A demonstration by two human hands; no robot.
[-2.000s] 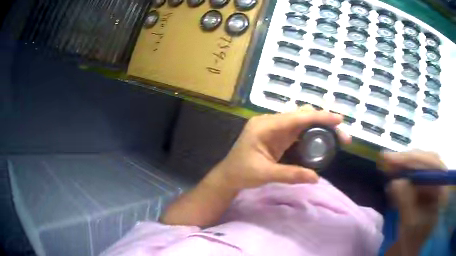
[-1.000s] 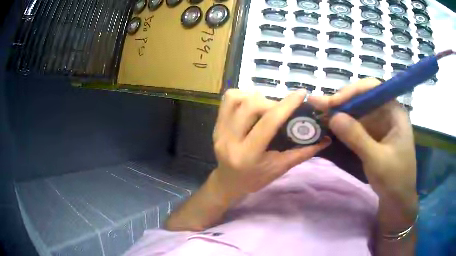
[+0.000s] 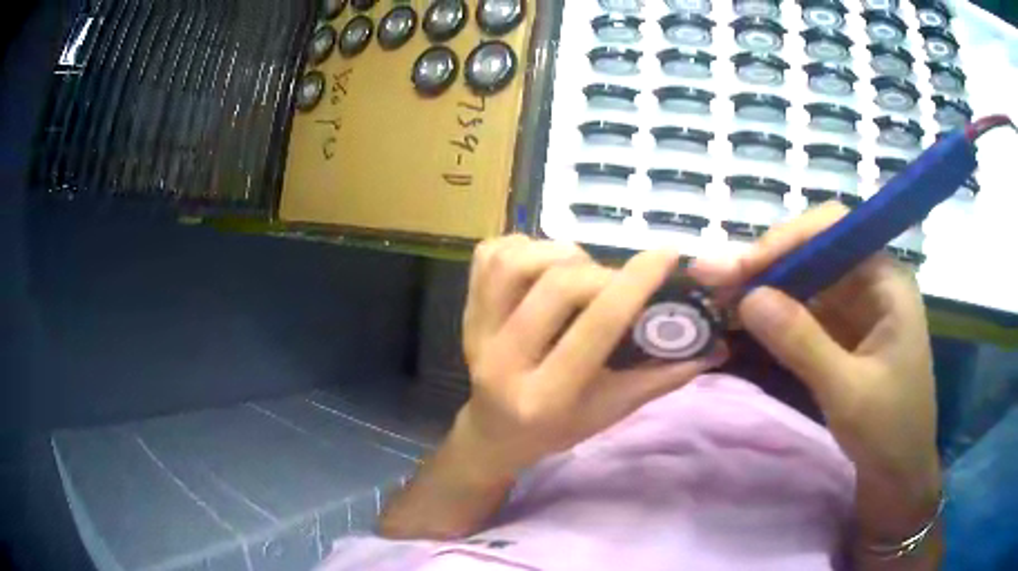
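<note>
My left hand point(image 3: 558, 346) holds a round component point(image 3: 672, 330) by its rim between fingers and thumb, in front of the bench's front edge. Its face with pale concentric rings is toward the camera. My right hand point(image 3: 854, 323) grips a blue pen-shaped tool point(image 3: 871, 218), slanted up to the right, with a thin red cord at its rear end. The front end of the tool is at the component's upper right edge; the fingers hide its tip. I cannot tell whether it touches.
A white plastic tray point(image 3: 714, 100) with rows of round components lies behind the hands. Left of it is a tan cardboard sheet point(image 3: 385, 184) with handwriting and components. Dark ribbed trays point(image 3: 156, 112) are farther left. A large grey box point(image 3: 234, 468) is below the bench.
Two seconds ago my left hand held a component silver face up and my right hand was apart at the right. Both hands have since come together at the component, now rings up.
</note>
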